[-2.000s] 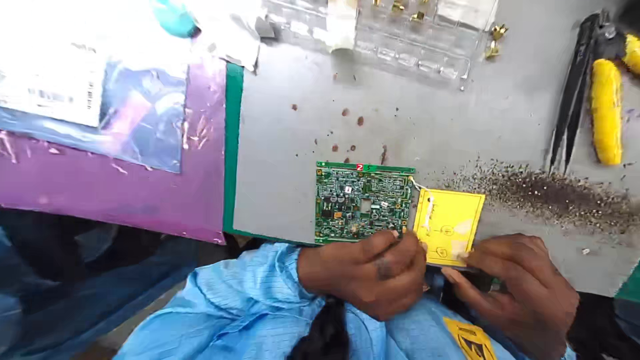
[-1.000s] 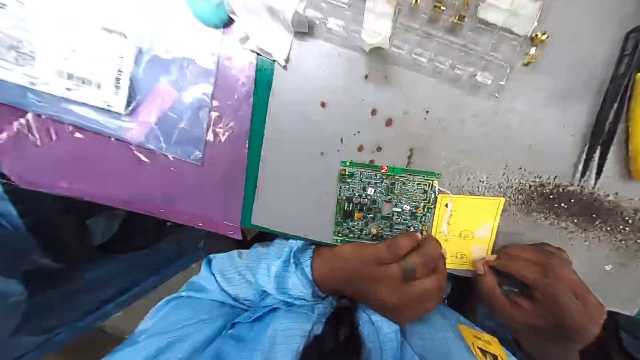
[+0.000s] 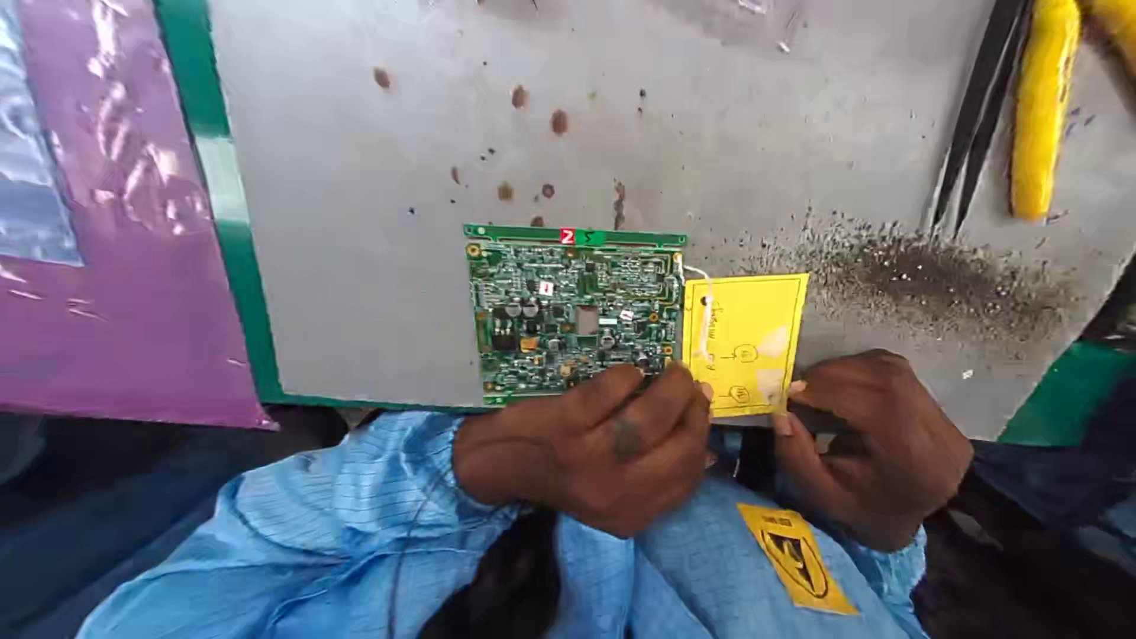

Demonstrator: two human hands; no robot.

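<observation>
A green circuit board [image 3: 572,311] lies at the near edge of the grey work surface. A yellow paper tag [image 3: 745,342] with handwriting lies to its right, joined to the board's upper right corner by a white string [image 3: 707,311]. My left hand [image 3: 603,444] is over the board's lower right corner, its fingertips between board and tag; whether it grips the board, the tag or both cannot be told. My right hand [image 3: 870,444] pinches the tag's lower right corner between thumb and finger.
Black tweezers [image 3: 981,115] and a yellow-handled tool [image 3: 1045,106] lie at the upper right. Dark granular debris [image 3: 932,275] is spread below them. Reddish-brown spots mark the grey surface [image 3: 337,222]. A purple sheet [image 3: 115,328] and part of a clear plastic bag [image 3: 31,151] lie at the left.
The view has moved closer to the board, leaving the clear tray with brass-coloured parts out of frame. Both hands stay at the board and tag.
</observation>
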